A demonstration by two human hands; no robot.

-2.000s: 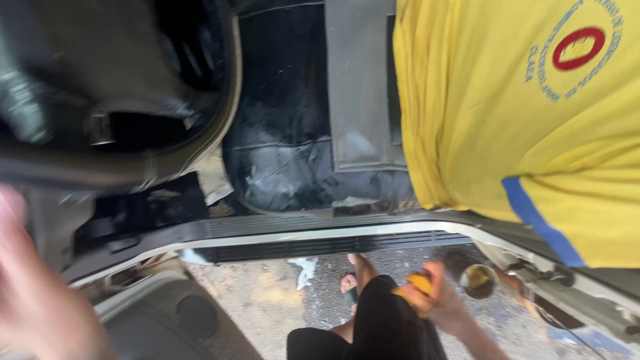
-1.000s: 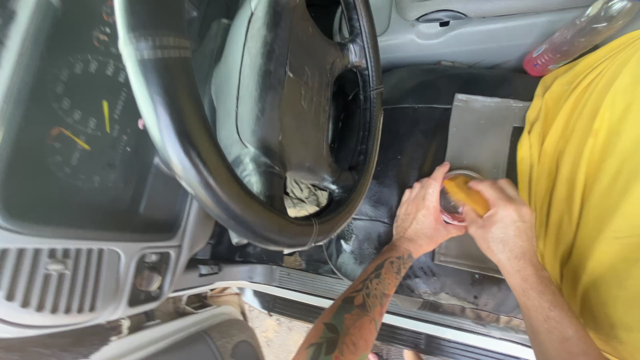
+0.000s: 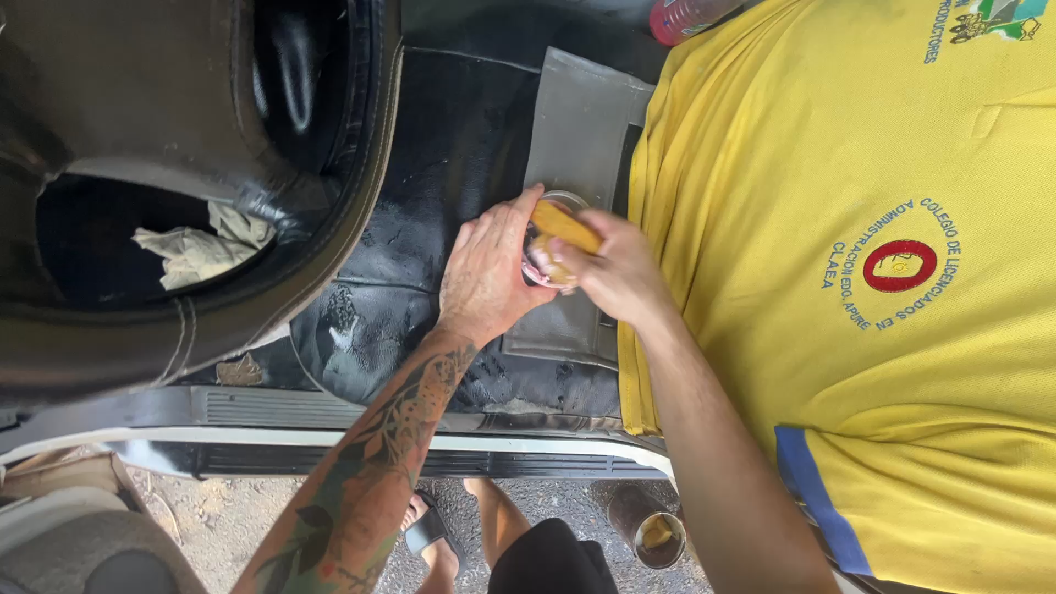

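On the black vehicle seat (image 3: 454, 124), my left hand (image 3: 488, 268) is wrapped around the left side of a small round tub (image 3: 568, 198), steadying it. My right hand (image 3: 615, 264) grips a yellow-orange sponge (image 3: 565, 224) pressed at the tub's opening; it is blurred. Pinkish matter shows at the tub's lower rim, and its inside is mostly hidden. A flat grey panel (image 3: 577, 132) lies beneath the tub on the seat. Right beside my right hand, a yellow shirt (image 3: 784, 165) with blue trim drapes over the seat.
A steering wheel (image 3: 363, 190) fills the upper left, with a crumpled pale cloth (image 3: 206, 247) seen through it. A pink bottle (image 3: 685, 18) lies at the top. Below are the door sill (image 3: 280, 408), my sandalled foot (image 3: 429, 528) and a can (image 3: 648, 528) on the ground.
Two seconds ago my hands were apart, the right one low outside the sill with the sponge. Both have come together at the tub on the seat. The view has shifted a lot.
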